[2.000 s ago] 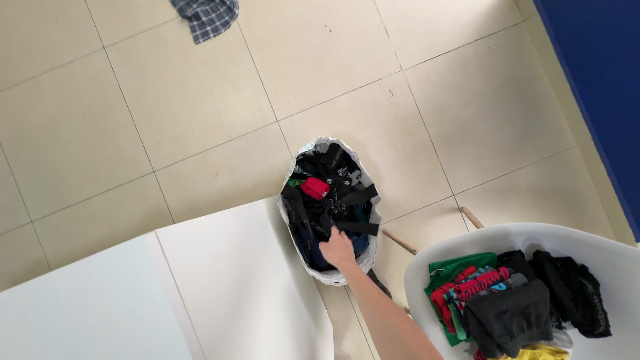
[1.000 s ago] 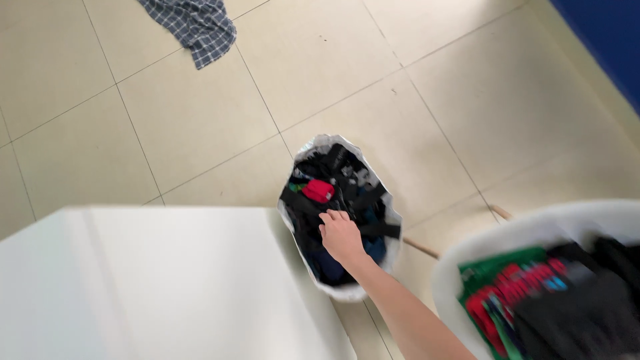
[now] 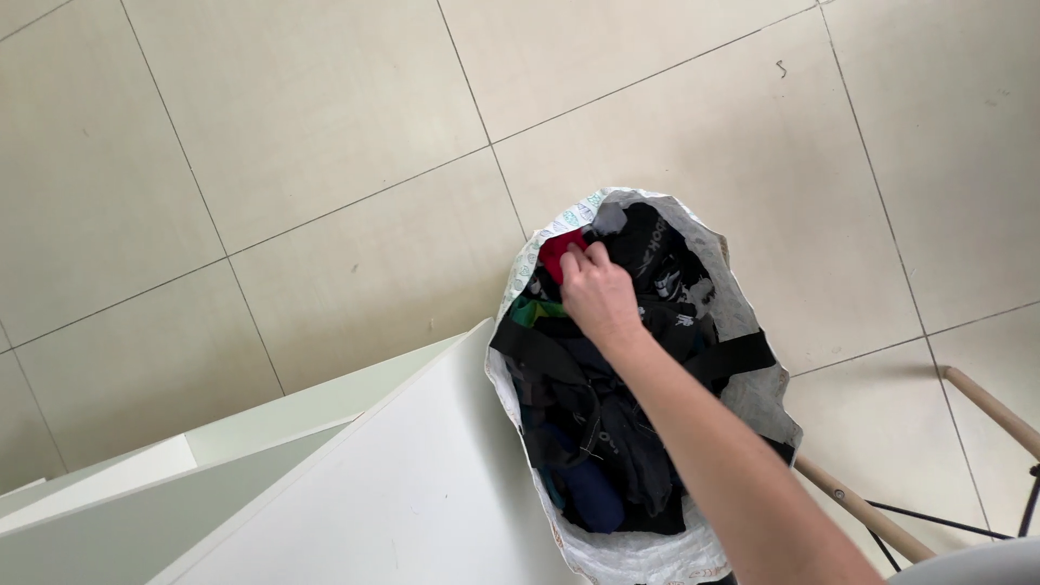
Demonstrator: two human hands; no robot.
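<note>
My right hand (image 3: pixel 597 288) reaches into the upper part of a white patterned bag (image 3: pixel 756 390), its curled fingers against a red cloth (image 3: pixel 555 253) by the bag's left wall. The fingertips and thumb are partly hidden, so a grip on the cloth cannot be confirmed. Below the fingers lies a green and yellow cloth (image 3: pixel 532 311). Dark clothes fill the bag, among them a black garment with pale lettering (image 3: pixel 642 236) and a rolled dark blue cloth (image 3: pixel 593 491) near the bottom. Black straps (image 3: pixel 731 356) lie over the clothes. My left hand is out of view.
A white furniture panel (image 3: pixel 422 487) adjoins the bag's left side, with pale open compartments (image 3: pixel 268 471) farther left. At lower right are wooden chair legs (image 3: pixel 869 508) with black metal bracing and a pale chair seat edge (image 3: pixel 983 565). Beige floor tiles (image 3: pixel 349 187) surround these.
My right hand has moved up within the bag to the red cloth, which now lies closer to the rim. The view has shifted and come closer; the checked cloth and the clothes on the chair are out of view.
</note>
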